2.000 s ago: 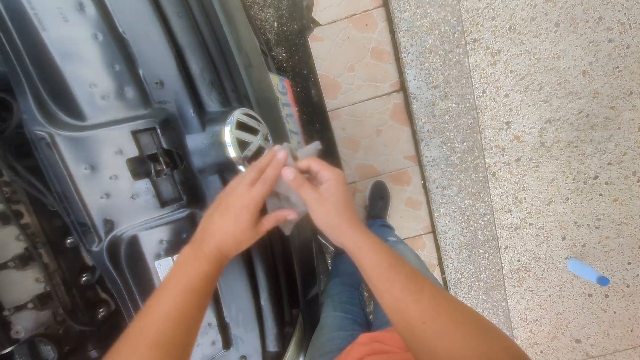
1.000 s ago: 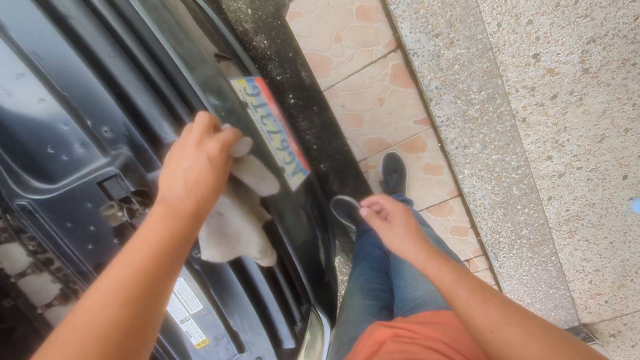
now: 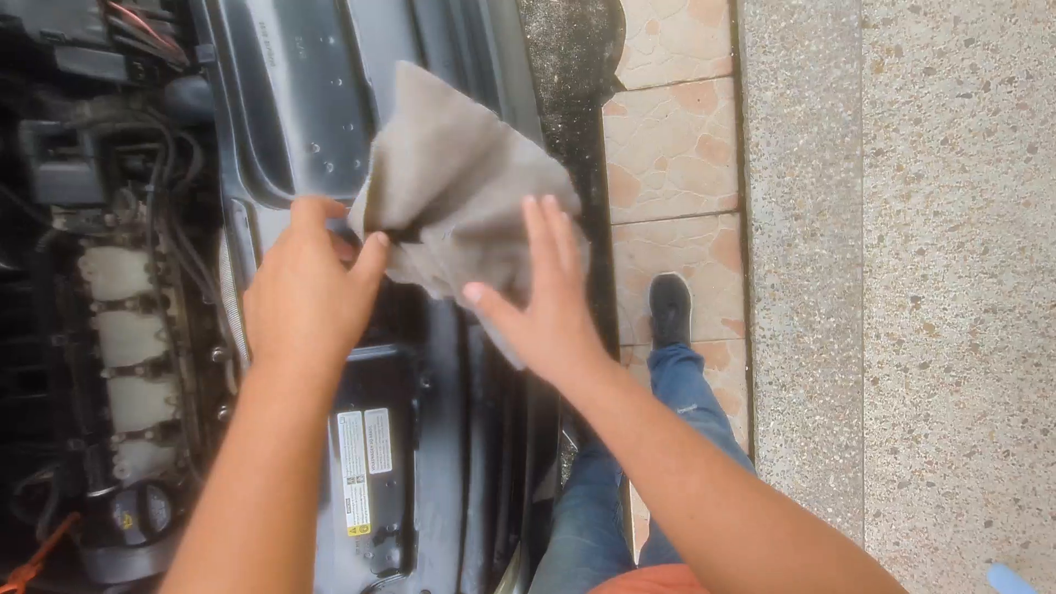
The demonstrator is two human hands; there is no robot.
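Observation:
A grey-beige cloth (image 3: pixel 470 181) is spread above the front panel (image 3: pixel 445 396) of a car with its engine bay exposed. At the cloth's left edge is my left hand (image 3: pixel 309 289), thumb and index finger bent towards it; whether they pinch it is unclear. My right hand (image 3: pixel 540 301) lies against the lower right part of the cloth with its fingers spread. The cloth hides the middle of the panel, including whatever lies beneath it.
On the left is the engine (image 3: pixel 136 355), with hoses and a black oil filler cap (image 3: pixel 140 511). Printed labels (image 3: pixel 355 470) are stuck to the panel. My shoe (image 3: pixel 670 309) stands on floor tiles (image 3: pixel 672 165) beside a pebbled ledge (image 3: pixel 800 289). A light blue object (image 3: pixel 1008 579) lies at lower right.
The cloth, bunched under my left hand a second ago, is now opened out. My right hand has moved from near my legs onto the cloth. The view has shifted.

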